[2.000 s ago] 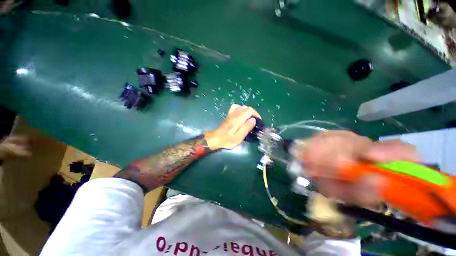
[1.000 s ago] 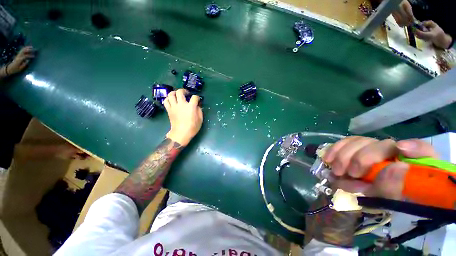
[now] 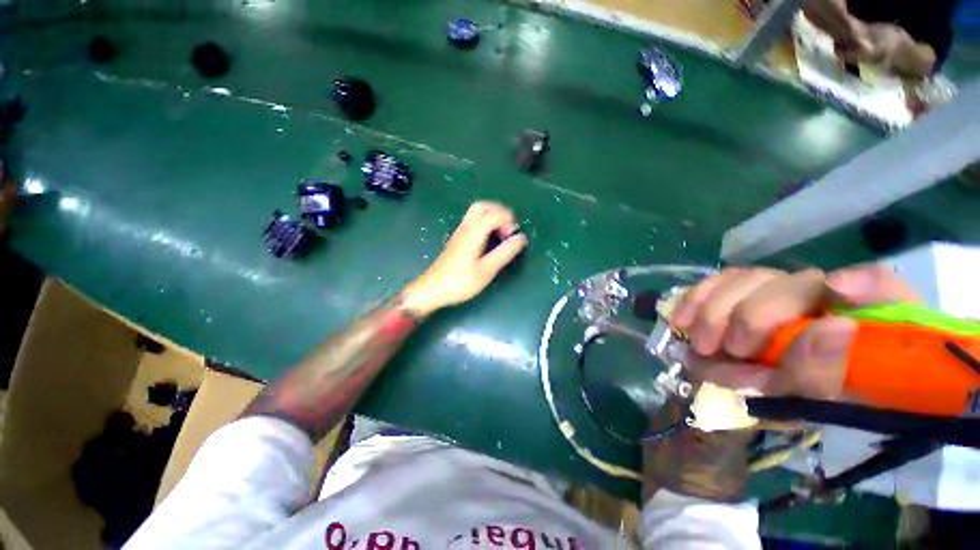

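Observation:
My left hand (image 3: 469, 258) is over the green surface (image 3: 322, 279), its fingers curled around a black housing (image 3: 498, 239), mostly hidden by the fingers. My right hand (image 3: 768, 328) holds the electric screwdriver (image 3: 908, 365), orange with a lime-green strip. Its silver nozzle head (image 3: 604, 297) points left, apart from the left hand. Three black finned housings, one of them here (image 3: 321, 203), lie grouped left of my left hand. Another housing (image 3: 532, 149), slightly blurred, lies beyond it. Tiny bright specks are scattered near the left hand.
Hoses (image 3: 548, 376) loop below the nozzle. A grey metal post (image 3: 838, 193) and a white box (image 3: 946, 279) stand at right. An open cardboard box (image 3: 65, 355) with black parts is at lower left. More round parts lie further up. Another person's hands (image 3: 887, 48) show at upper right.
My left hand has moved right from the grouped housings, with one housing now in its fingers. The separate housing lies further up the surface. The right hand still holds the screwdriver, little moved.

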